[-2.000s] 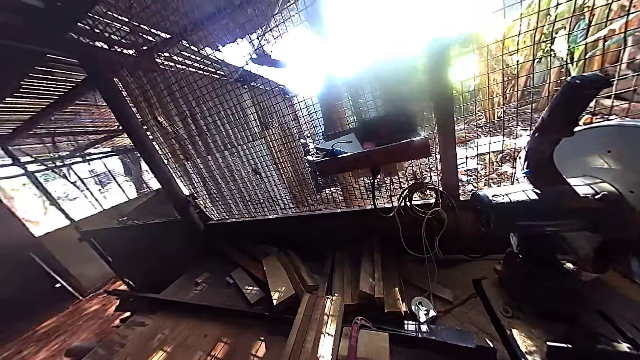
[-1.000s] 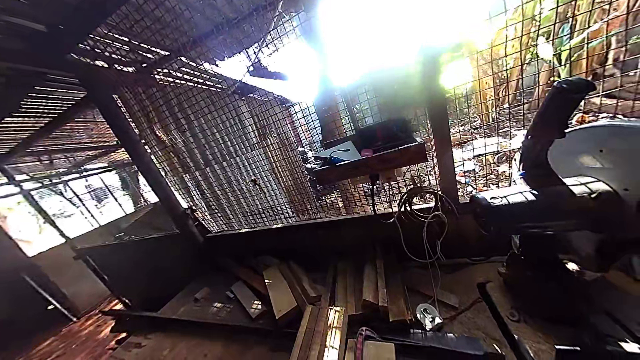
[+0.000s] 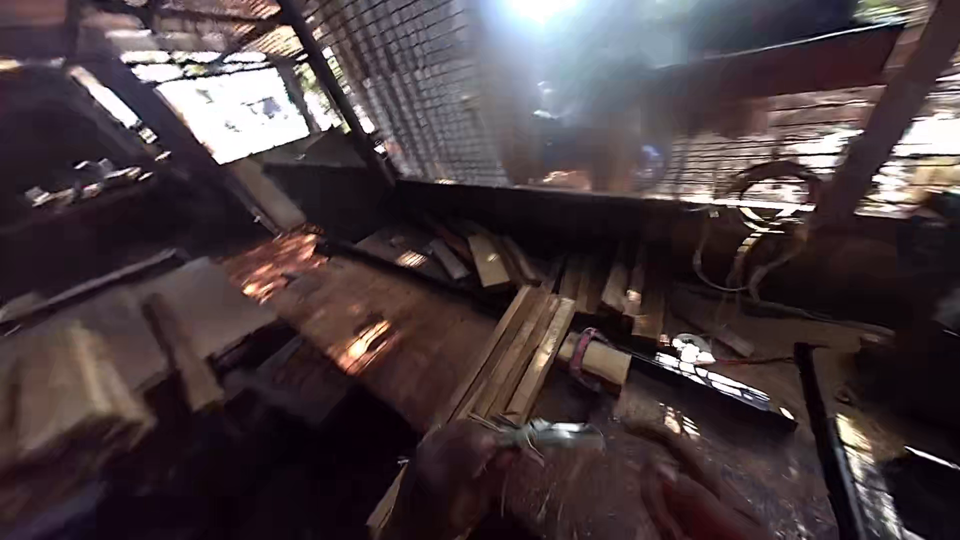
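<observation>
My left hand (image 3: pixel 461 465), blurred and in shadow, is at the near ends of several long wooden strips (image 3: pixel 517 352) lying side by side on the bench. A pale, shiny slim object (image 3: pixel 559 435) touches or lies beside its fingers; its kind is unclear. Whether the hand grips the strips or this object cannot be made out. My right hand (image 3: pixel 694 506) is low at the right, over the bench, strongly blurred; no held object can be discerned. Between and beyond the hands sits a short wooden block (image 3: pixel 600 360) with a reddish band around it.
Offcuts of wood (image 3: pixel 491 259) lie against the back board. A coiled cable (image 3: pixel 757 217) hangs at the mesh wall, above a dark metal bar (image 3: pixel 712 382). More boards (image 3: pixel 180 352) rest on a surface at the left. A dark bar (image 3: pixel 829 442) runs along the right.
The view has swung down and to the left. Both my hands have come into view at the bottom, where earlier frames show none.
</observation>
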